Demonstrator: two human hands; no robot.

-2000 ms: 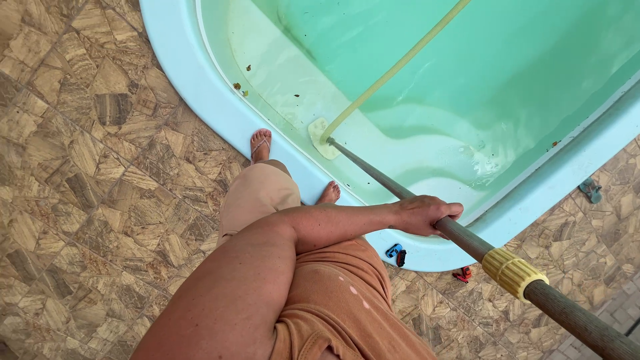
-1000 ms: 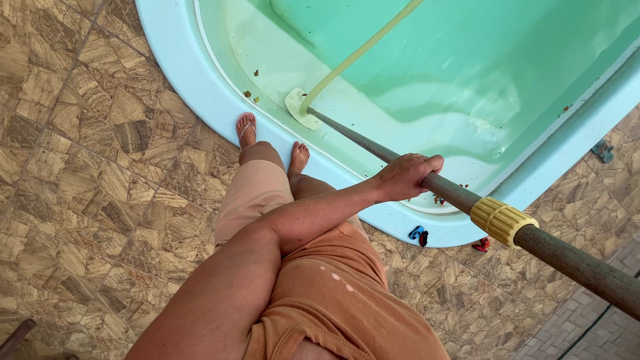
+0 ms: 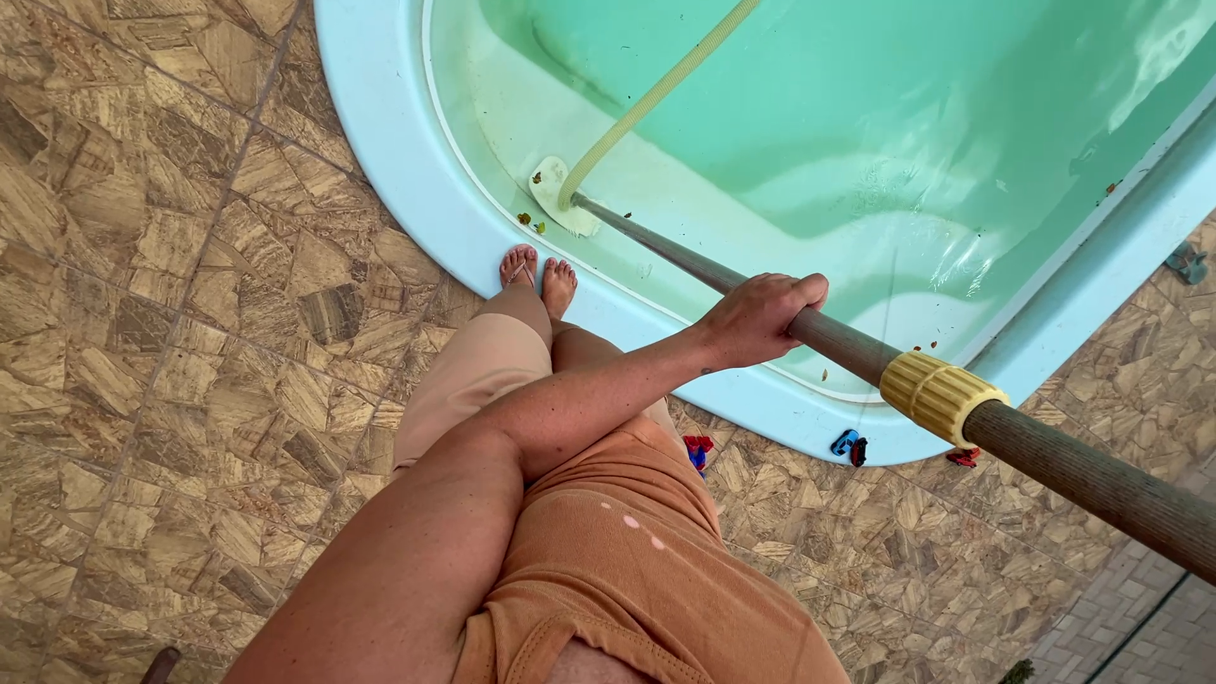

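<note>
My left hand (image 3: 760,321) reaches across my body from the left and is closed around a long telescopic pole (image 3: 850,350), just above its ribbed yellow locking collar (image 3: 940,397). The pole slants down to a white pool vacuum head (image 3: 556,195) resting on the pale ledge by the near left pool wall. A yellowish ribbed hose (image 3: 655,97) rises from this head and leaves at the top. Small leaves (image 3: 532,222) lie beside the head. The pole's other end runs out at the right edge. My right hand is not in view.
My feet stand together on the light blue pool rim (image 3: 617,313). Blue and black toy-like objects (image 3: 848,446) sit at the rim, a red one (image 3: 963,457) and a red-and-blue one (image 3: 698,451) near it. Stone-patterned tiles (image 3: 313,427) surround the pool.
The vacuum head has moved left along the pool edge, closer to the small leaves. My feet have come closer together on the rim. My left hand still grips the pole.
</note>
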